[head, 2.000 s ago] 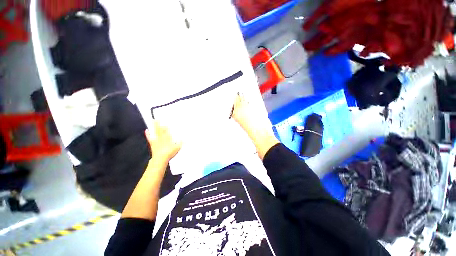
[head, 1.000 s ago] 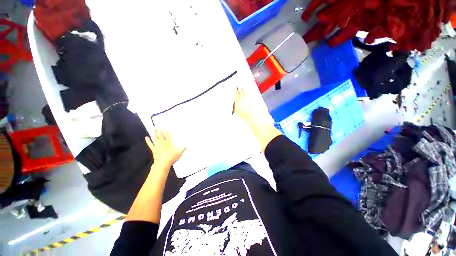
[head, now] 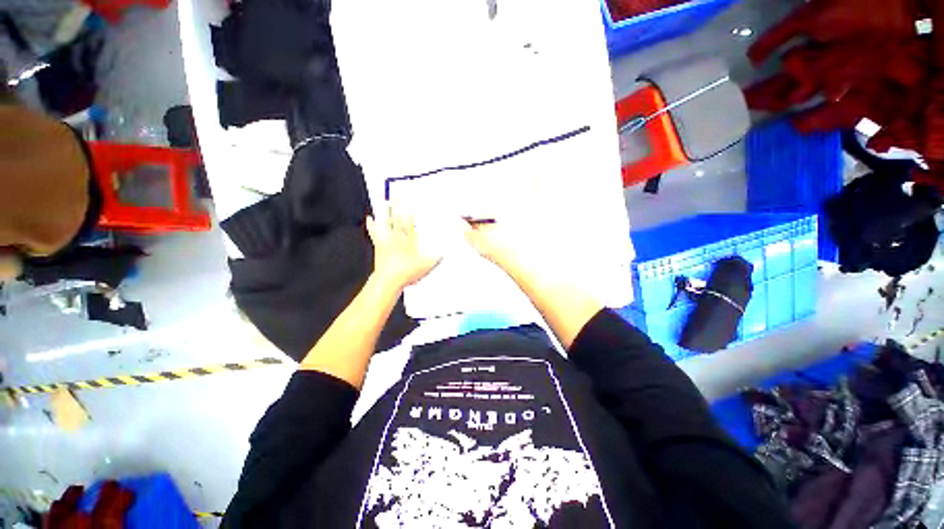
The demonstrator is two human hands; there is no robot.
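Observation:
A black garment panel shows only as a thin dark strip (head: 487,160) beyond the far edge of the white template (head: 538,207). The template is hard to tell from the white table (head: 466,72). My left hand (head: 401,248) lies flat on the template's left part with its fingers spread. My right hand (head: 492,243) is near the template's middle and holds a thin dark pen (head: 479,220), its tip to the right. What lies under the template is hidden.
Black panels (head: 311,279) are piled on the shelf at the left. Red stools (head: 155,186) stand on both sides. A blue crate (head: 766,269) at the right bears a tied black bundle (head: 717,304). Dark red garments (head: 849,72) and a plaid heap (head: 880,444) lie farther right.
My right hand has moved from the template's right side to its middle, closer to my left hand. The pen now lies nearly level. The whole view has turned and shifted.

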